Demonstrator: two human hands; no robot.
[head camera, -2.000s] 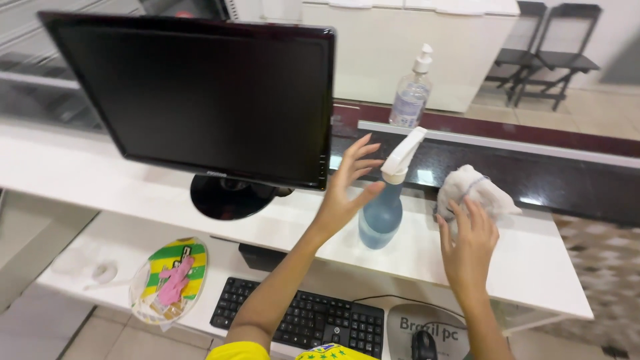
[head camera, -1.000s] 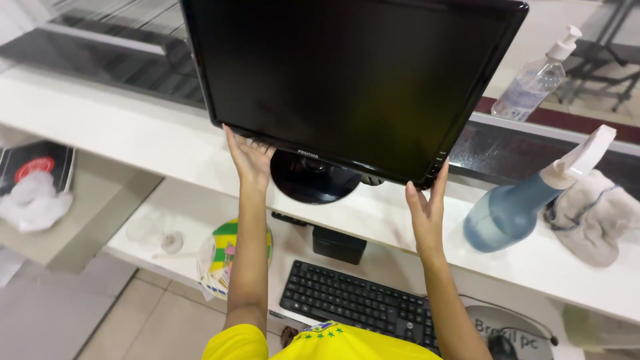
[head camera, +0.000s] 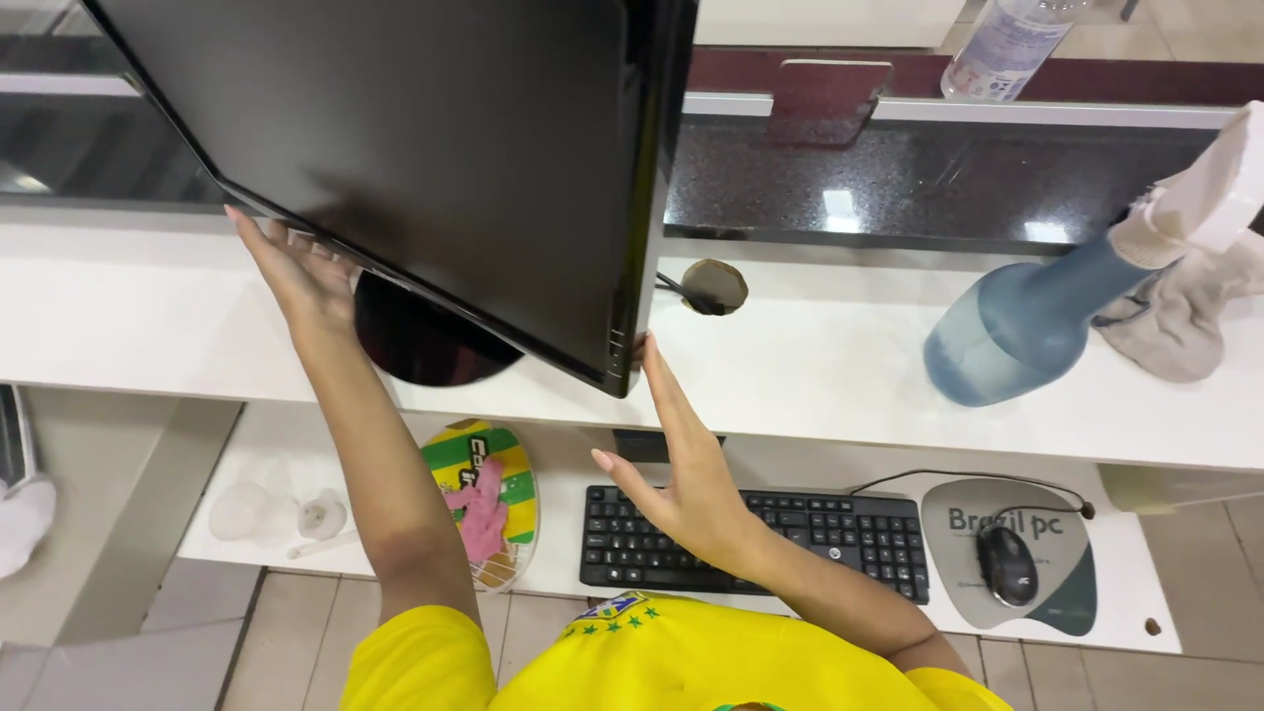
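A black computer monitor (head camera: 425, 178) stands turned at an angle on the white upper shelf, its round glossy base (head camera: 425, 331) beneath. My left hand (head camera: 306, 276) is under its lower left edge, fingers partly hidden behind the frame. My right hand (head camera: 686, 464) has its fingertips at the lower right corner, the thumb apart and touching nothing. Right of the monitor, a black cable runs to a round hole (head camera: 714, 286) in the shelf. A blue spray bottle (head camera: 1027, 316) with a white head stands farther right, a whitish cloth (head camera: 1175, 321) behind it.
The lower shelf holds a black keyboard (head camera: 849, 543), a mouse (head camera: 1007, 565) on a grey mouse pad (head camera: 948, 533), and a green and yellow round item (head camera: 518, 494) with a pink cloth piece (head camera: 484, 513). A clear bottle (head camera: 1007, 49) stands on the dark ledge behind.
The monitor has turned from facing me more squarely to an angle, and the cable hole beside it shows. Both hands went from near the spray bottle and on the cloth to the monitor's lower edge.
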